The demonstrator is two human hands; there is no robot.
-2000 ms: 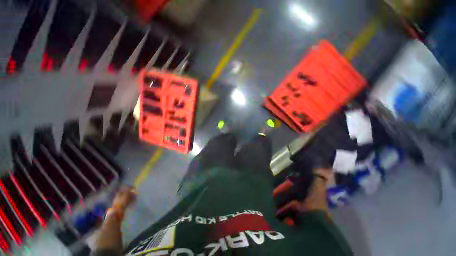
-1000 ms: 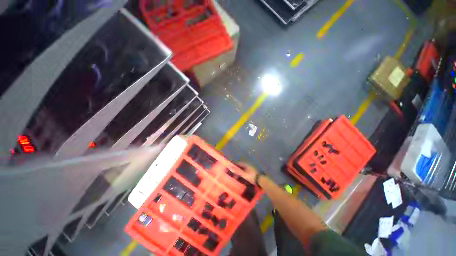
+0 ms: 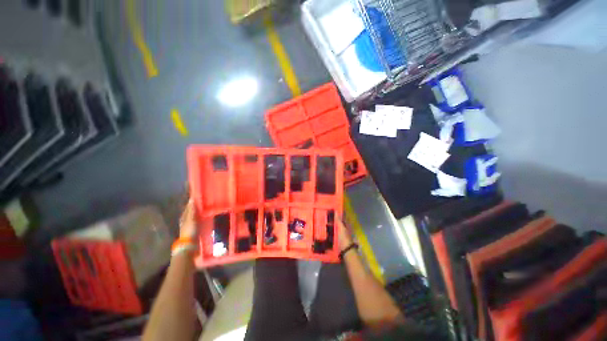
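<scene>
An orange-red compartment tray [image 3: 269, 206] is held level in front of my body, above my legs. Small black units [image 3: 273, 176] lie in most of its compartments; one upper compartment looks bare. My left hand [image 3: 189, 223] grips the tray's left edge, its fingers partly hidden by the tray; an orange strap is on that wrist. My right hand [image 3: 343, 236] grips the right edge, mostly hidden behind it; a dark bracelet is on that wrist.
Another orange tray [image 3: 309, 118] lies beyond, partly covered. Racks [image 3: 56, 126] stand at left, with a tray [image 3: 100, 273] below. White papers [image 3: 429, 152], a wire basket [image 3: 416, 33] and stacked trays [image 3: 532, 266] are at right.
The view has turned toward the bench. The tray has moved away from the rack to in front of my body. My left hand now shows at its left edge; my right hand still holds it.
</scene>
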